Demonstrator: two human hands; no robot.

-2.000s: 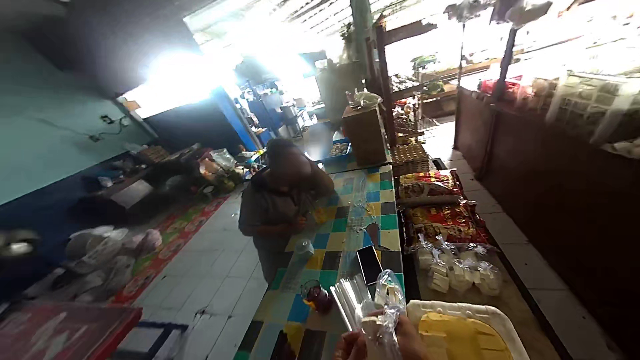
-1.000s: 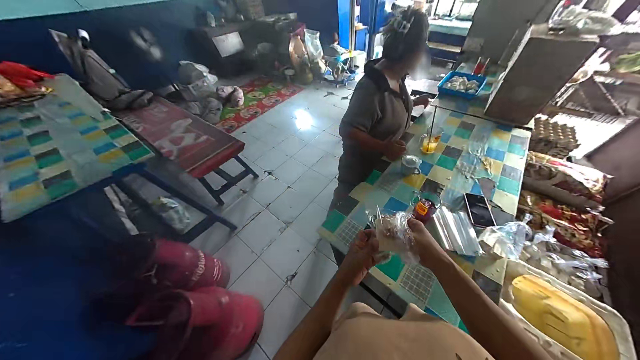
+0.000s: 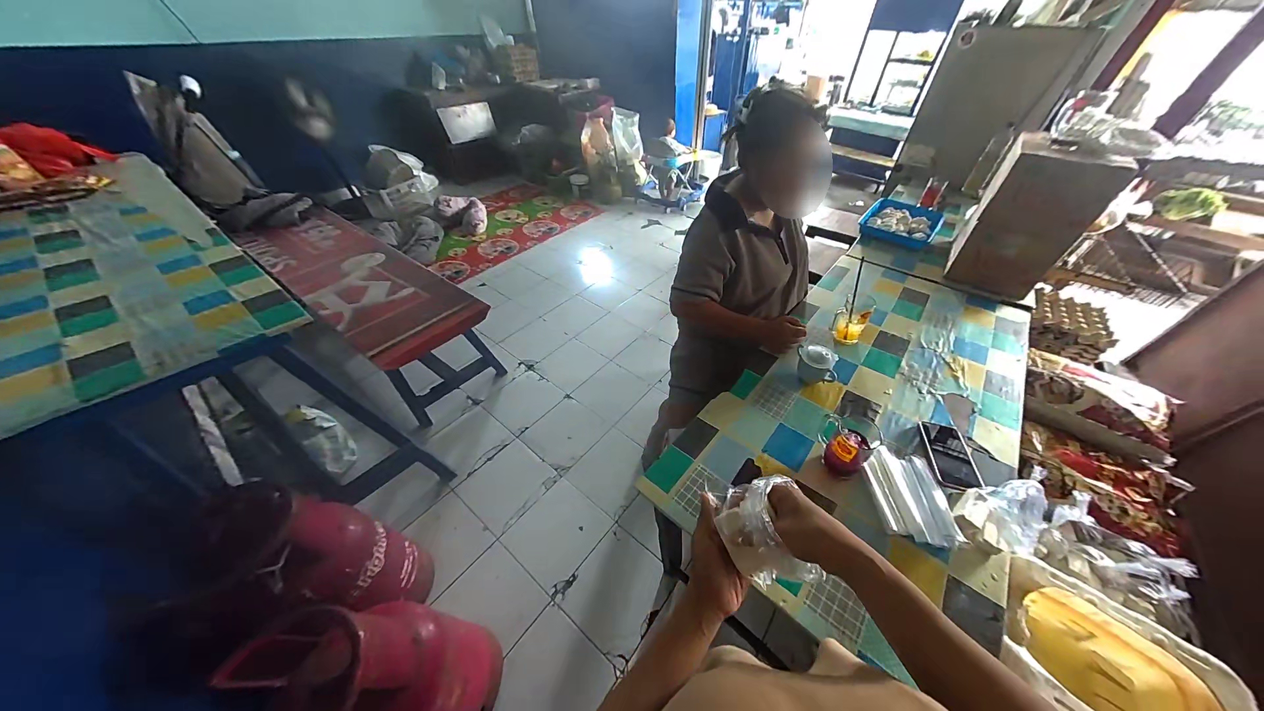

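Over the near edge of a table with a checkered cover [image 3: 691, 434], my left hand [image 3: 719, 568] holds a clear plastic bag [image 3: 755, 538] with pale contents from below and the left. My right hand [image 3: 805, 518] grips the same bag at its upper right side. Just beyond my hands are a glass mug with dark red contents [image 3: 847, 449], a stack of clear plastic sleeves [image 3: 908, 499] and a dark phone [image 3: 950, 454]. Filled plastic bags [image 3: 1002, 513] lie to the right, beside a white tub [image 3: 1017, 642] with a yellow block in it.
A person stands at the table's left side, hands near a lidded cup [image 3: 817, 363] and a glass with yellow liquid [image 3: 849, 324]. Pink gas cylinders [image 3: 434, 652] and a red bench [image 3: 395, 306] are at the left. A blue basket [image 3: 901, 237] and egg trays [image 3: 1074, 321] stand farther back.
The view has swung left and down since the first frame. My hands, near the plastic sleeves at first, are now to the left of them with the bag between them.
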